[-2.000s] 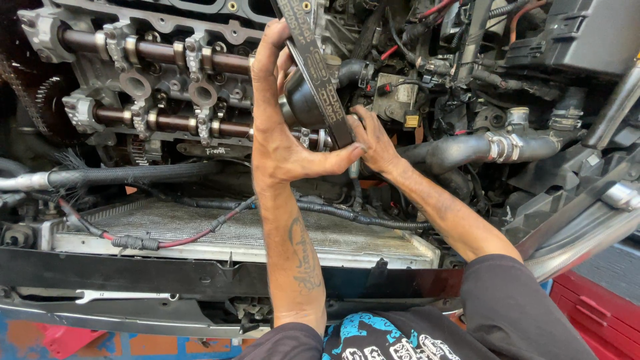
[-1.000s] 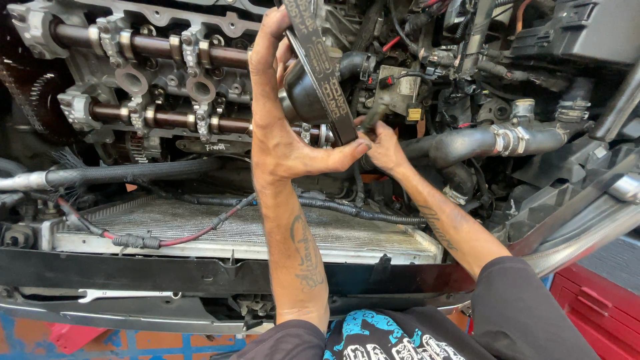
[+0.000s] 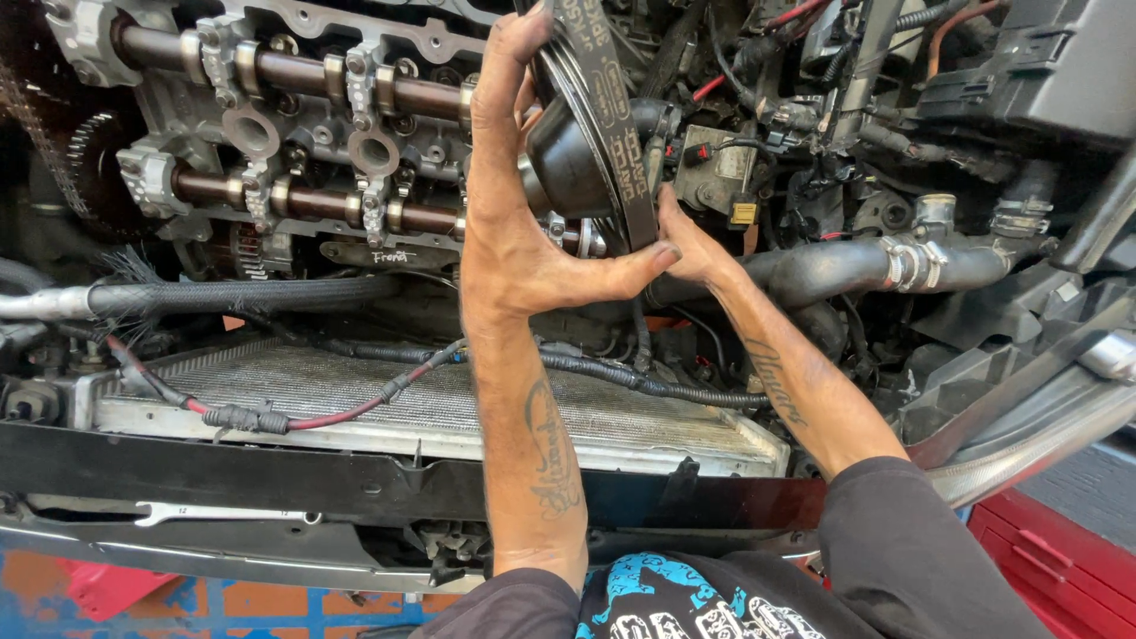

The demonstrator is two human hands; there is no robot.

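Note:
My left hand (image 3: 524,204) spans a black pulley (image 3: 568,160) wrapped by a Dayco ribbed belt (image 3: 628,177), its thumb pressed on the belt's lower edge and its fingers at the top left. The pulley is held tilted, nearly edge-on, in front of the open engine. Behind the belt's right side is my right hand (image 3: 688,235); its fingers are mostly hidden by the belt, so what they touch is not visible. Left of the pulley are the exposed camshafts (image 3: 311,75) on the cylinder head (image 3: 164,106).
A radiator (image 3: 355,399) lies below the hands, with a wiring harness (image 3: 603,371) across it. A braided hose (image 3: 240,295) is at the left, a clamped black hose (image 3: 825,271) at the right. A combination wrench (image 3: 222,513) rests on the front panel. A red cabinet (image 3: 1047,568) stands lower right.
My right hand has shifted up towards the belt since one second ago, and more of its fingers are hidden behind it. My left hand keeps its hold on the pulley and belt.

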